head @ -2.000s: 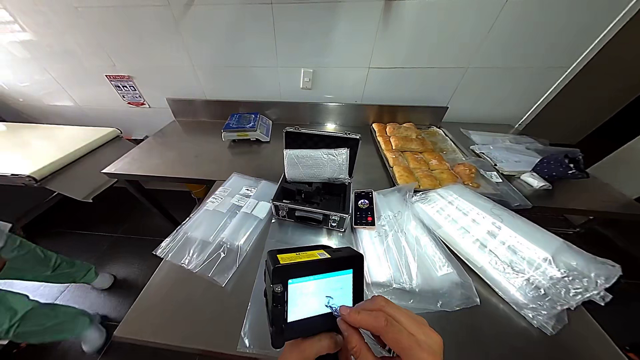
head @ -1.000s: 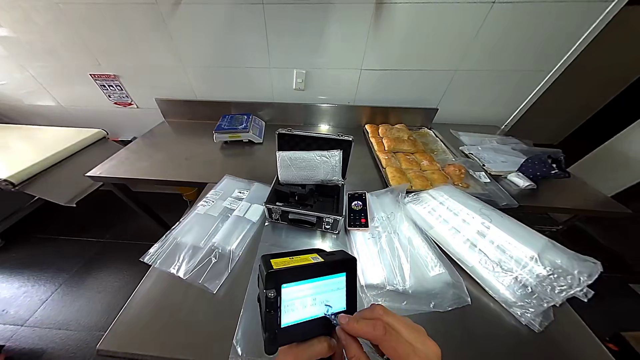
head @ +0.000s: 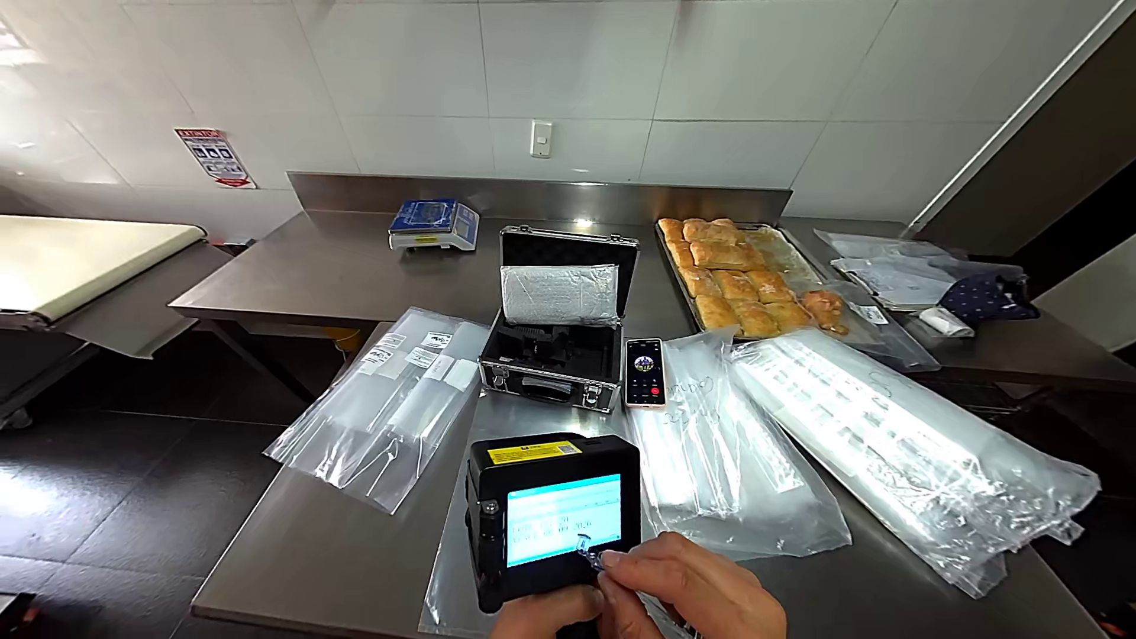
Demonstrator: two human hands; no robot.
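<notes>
A black handheld device [head: 555,515] with a lit touchscreen and a yellow label on top is held low in the middle of the view. Its underside rests in my left hand [head: 550,612], mostly hidden below it. Between the thumb and index finger of my right hand [head: 692,586] is a small clear stylus [head: 590,552], its tip at the lower right of the screen. Behind the device stands an open black case [head: 555,355] with metal edges, dark foam and a silvery padded packet [head: 561,295]. A lit phone [head: 645,373] lies right beside the case.
Plastic bags lie on the steel table [head: 355,550]: one with labels [head: 390,399] at left, another [head: 728,444] and a long bundle [head: 914,453] at right. Bread rolls fill a tray [head: 683,284] behind. A blue-topped scale [head: 434,225] stands at back left; papers and dark cloth [head: 985,297] lie far right.
The green-clad legs seen at the left two seconds ago are out of view. My hands still hold the device and the stylus at its screen.
</notes>
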